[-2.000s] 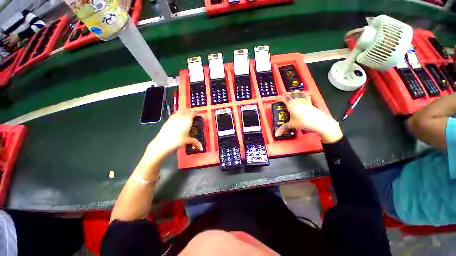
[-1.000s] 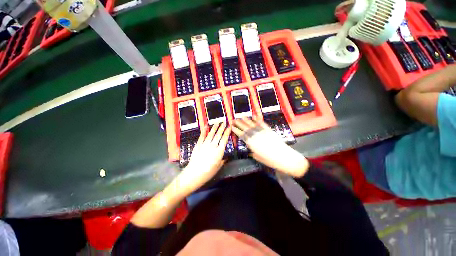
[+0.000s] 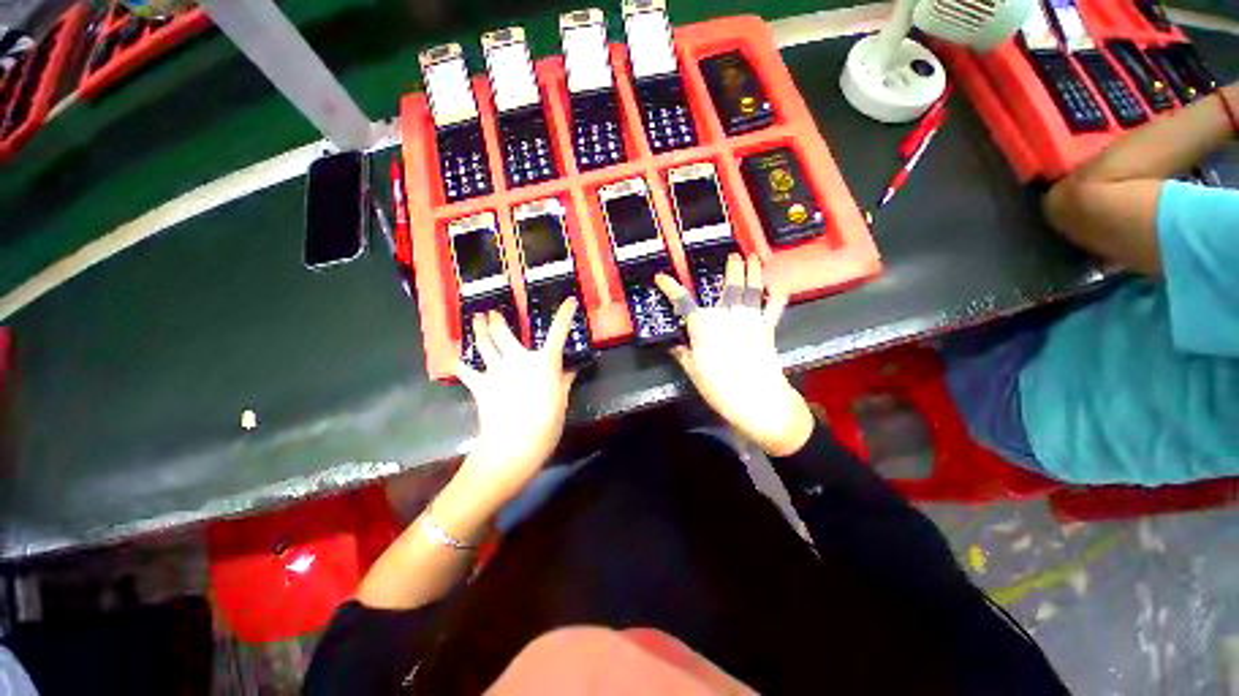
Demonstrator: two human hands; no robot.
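Note:
The red phone tray (image 3: 598, 170) lies on the bench in front of me. In its far row, several open flip phones (image 3: 525, 140) show white lit screens above black keypads. In its near row, several open flip phones (image 3: 632, 224) show dark screens. Two closed black flip phones, one in the far row (image 3: 737, 93) and one in the near row (image 3: 784, 196), lie at the tray's right end. My left hand (image 3: 518, 394) has its fingers spread over the keypads of the two near-left phones. My right hand (image 3: 735, 356) has its fingers spread over the keypads of the two phones beside them.
A smartphone (image 3: 336, 208) lies left of the tray. A desk fan (image 3: 893, 78) and a red pen (image 3: 912, 152) are on the right. Another red tray (image 3: 1019, 123) with phones stands at the upper right, beside a person's arm (image 3: 1130, 174). A grey post (image 3: 288, 65) rises at the upper left.
The phones at the near row's left and fourth places were closed at first and are now open. My hands have moved onto the near keypads and spread. The view has shifted, so the tray sits higher.

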